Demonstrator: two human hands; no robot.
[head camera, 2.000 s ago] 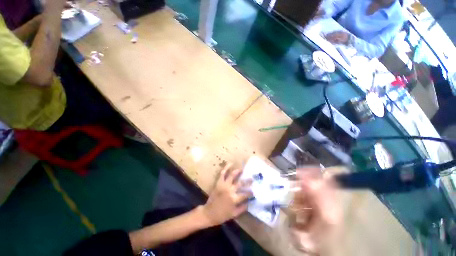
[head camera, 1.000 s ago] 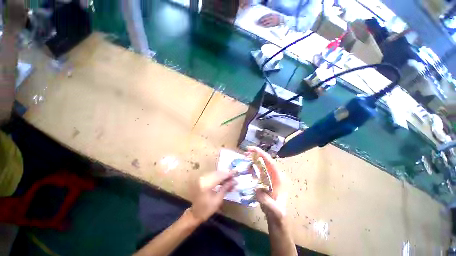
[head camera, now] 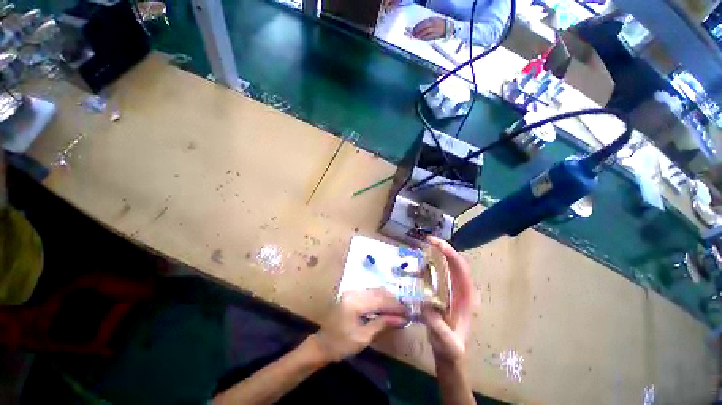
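The white jig plate (head camera: 360, 265) lies on the bench near its front edge, with dark blue posts showing. My right hand (head camera: 455, 304) holds a round housing (head camera: 434, 281) on edge over the plate's right side; its metallic inner side shows. My left hand (head camera: 360, 320) is at the plate's front edge, fingers bent and reaching to the housing's lower part; whether it grips anything is hidden. The dark-blue electric screwdriver (head camera: 526, 202) hangs tilted behind my right hand, touched by neither hand as far as I can see.
The screw feeder (head camera: 435, 178) stands behind the plate, black cable over it. A green stick (head camera: 374, 187) lies left of it. The green conveyor (head camera: 317, 87) carries round parts. A person's hand (head camera: 430, 29) rests across the line. A red stool (head camera: 71, 316) stands lower left.
The screwdriver was in my right hand two seconds ago and now hangs free. My right hand has taken hold of the housing and tilted it on edge. My left hand has moved toward the plate's front.
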